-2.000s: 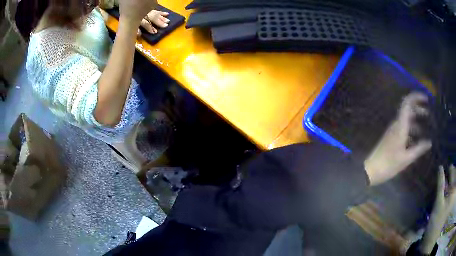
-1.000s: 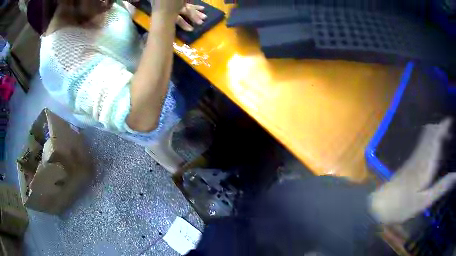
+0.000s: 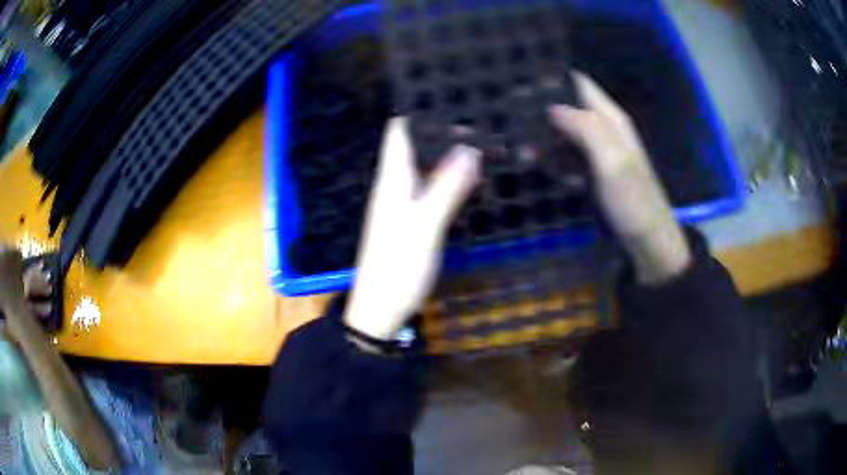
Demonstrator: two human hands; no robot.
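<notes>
A black perforated sheet [image 3: 501,199] lies across the blue tray [image 3: 273,176] and over its front rim. Yellow table shows through the holes at its near end. My left hand [image 3: 404,232] holds the sheet's left side, thumb on top. My right hand [image 3: 622,167] holds its right side, thumb also over it. Both hands are blurred, and the fingers under the sheet are hidden. Small black pieces [image 3: 325,186] lie in the tray around the sheet.
A fanned stack of long black sheets [image 3: 176,139] lies left of the tray on the yellow-orange table [image 3: 204,297]. Another person's arm [image 3: 56,380] and hand are at the far left edge. A pale grey surface lies right of the tray.
The view has swung right onto the tray. My left hand has come back from the tray's right part, and both hands now hold a perforated sheet over the tray.
</notes>
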